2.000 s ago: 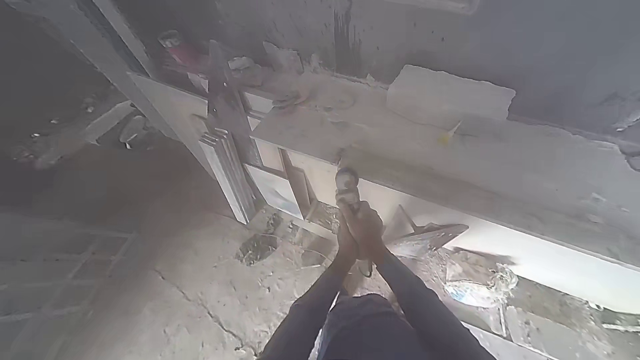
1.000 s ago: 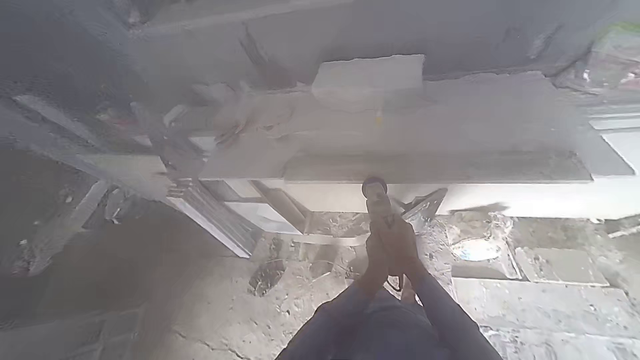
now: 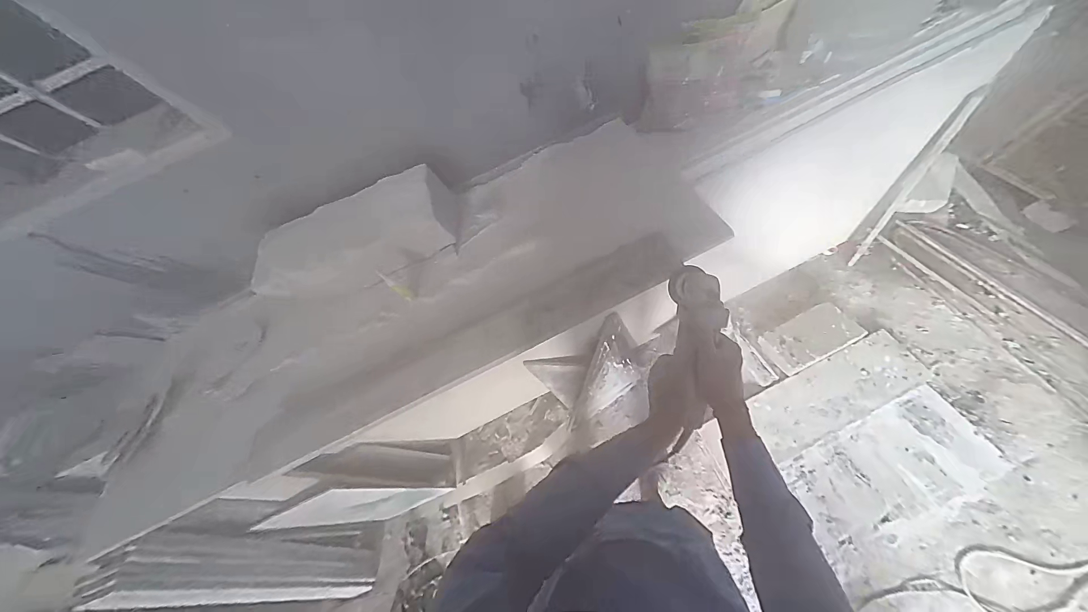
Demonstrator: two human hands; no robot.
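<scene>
Both my hands are wrapped around the body of a handheld power tool, likely an angle grinder (image 3: pixel 699 297), whose round head points away from me. My left hand (image 3: pixel 671 387) grips it from the left side and my right hand (image 3: pixel 722 370) from the right. The tool's head is at the front edge of a long, dusty slab (image 3: pixel 510 310), near its right end. Whether the head touches the slab cannot be told. A cord hangs below my hands. Haze blurs the details.
A rough block (image 3: pixel 357 229) lies on the slab against the wall. Stacked panels (image 3: pixel 246 565) stand at lower left, with angular offcuts (image 3: pixel 595 365) beneath the edge. A white panel (image 3: pixel 816 187) extends right. Flat tiles (image 3: pixel 901 459) and a looped cable (image 3: pixel 1011 565) lie on the dusty floor.
The view has turned and shifted strongly. My hands and the tool have moved rightward along the slab's front edge, nearer its right end. Both hands still hold the tool.
</scene>
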